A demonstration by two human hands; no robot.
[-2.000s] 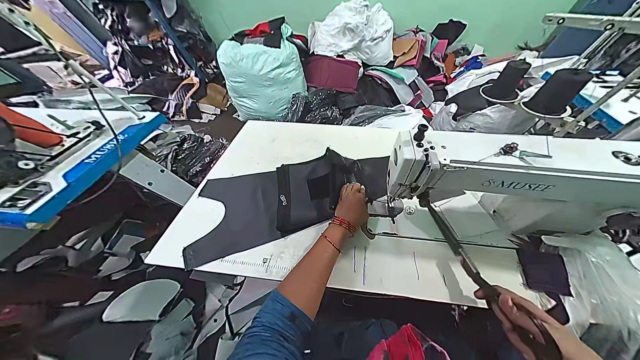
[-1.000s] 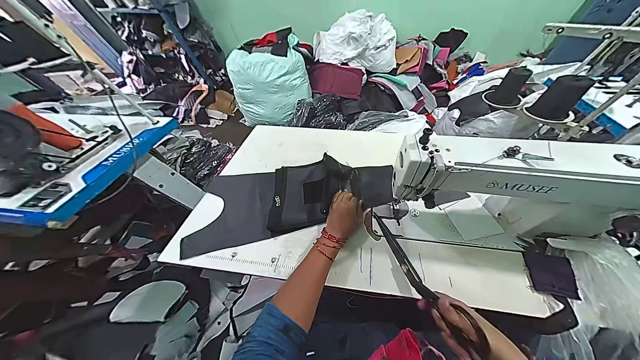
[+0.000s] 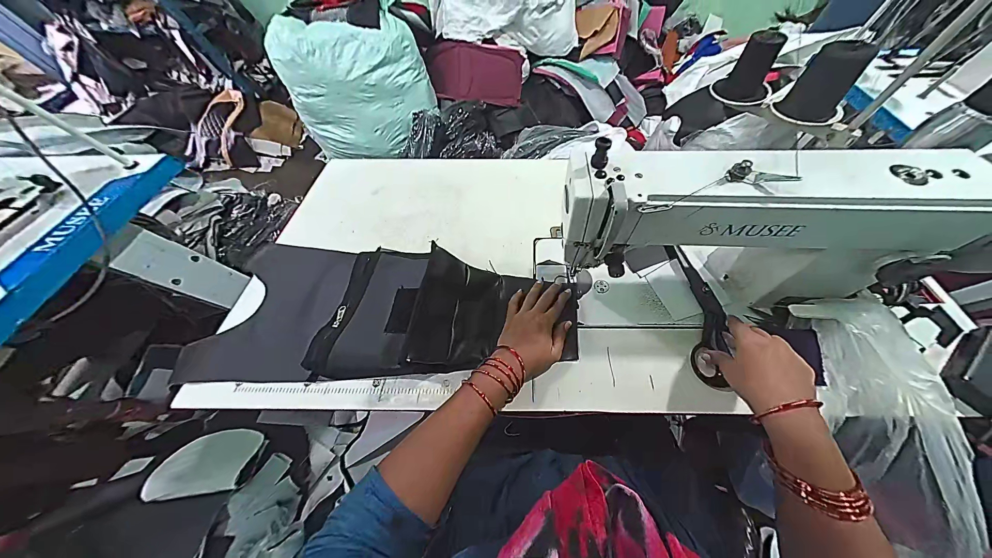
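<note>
My left hand (image 3: 539,322) lies flat with its fingers slightly apart on the right end of a dark fabric piece (image 3: 298,302), just left of the needle area of a white sewing machine (image 3: 783,209). The piece bears a zipper (image 3: 339,316) and a black folded panel (image 3: 457,310). Long black-handled scissors (image 3: 704,306) rest on the machine bed to the right, blades pointing away under the machine's arm. My right hand (image 3: 763,368) is at their handles, thumb near a finger loop; whether it still grips them is hard to tell.
A measuring scale (image 3: 349,391) runs along the front edge of the white table (image 3: 434,198). Two black thread cones (image 3: 825,81) stand behind the machine. A clear plastic bag (image 3: 891,387) hangs at the right edge. Another machine's blue-edged table (image 3: 93,225) is at left; fabric heaps lie behind.
The scissors were held slanting over the front edge by my right hand; now they lie on the bed under the machine's arm. My left hand has flattened onto the fabric. The view has moved closer.
</note>
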